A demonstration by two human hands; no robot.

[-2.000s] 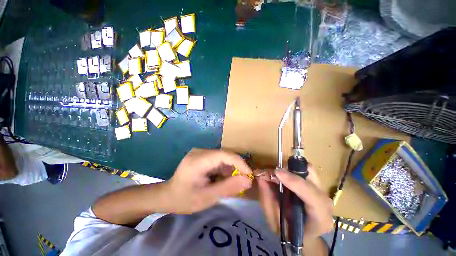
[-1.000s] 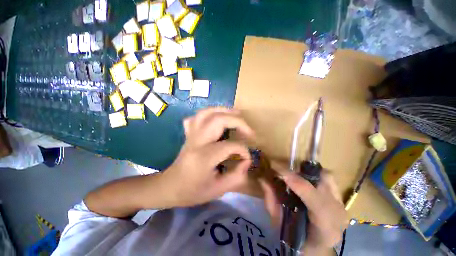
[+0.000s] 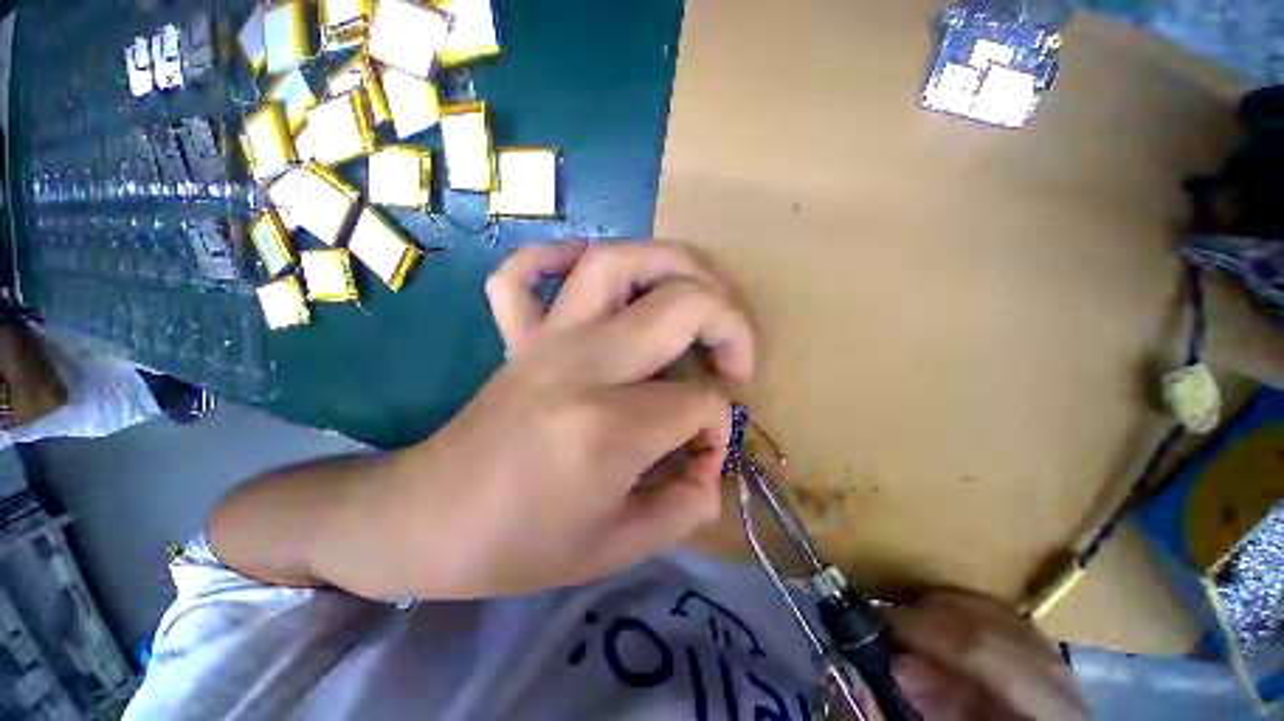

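Observation:
My left hand (image 3: pixel 606 409) pinches a small dark blue circuit board (image 3: pixel 735 440) between thumb and fingertips above the cardboard's left part. A hair-thin wire sticks out from the board to the right. Whatever else lies inside the fingers is hidden. My right hand (image 3: pixel 979 655), low and partly blurred, holds the black-handled soldering iron (image 3: pixel 862 634). The iron's tip is at the board, touching or almost touching. The thin bent silver tube (image 3: pixel 775 571) runs beside the iron, its end near the tip. Loose pouch cells (image 3: pixel 401 176) with yellow edges lie on the green mat.
Clear blister tray (image 3: pixel 127 268) with units at left. Tan cardboard (image 3: pixel 873 282) bears a bagged part (image 3: pixel 993 71) at the top. Cable with cream connector (image 3: pixel 1191 399) and blue-yellow box (image 3: pixel 1211 493) stand right; dark fan (image 3: pixel 1246 183) at the right edge. A person's sleeve (image 3: pixel 99 409) at left.
The iron has swung from pointing up, away from the work, to pointing up-left with its tip at the board. My left hand has turned, bringing the board into view. The camera view has shifted closer.

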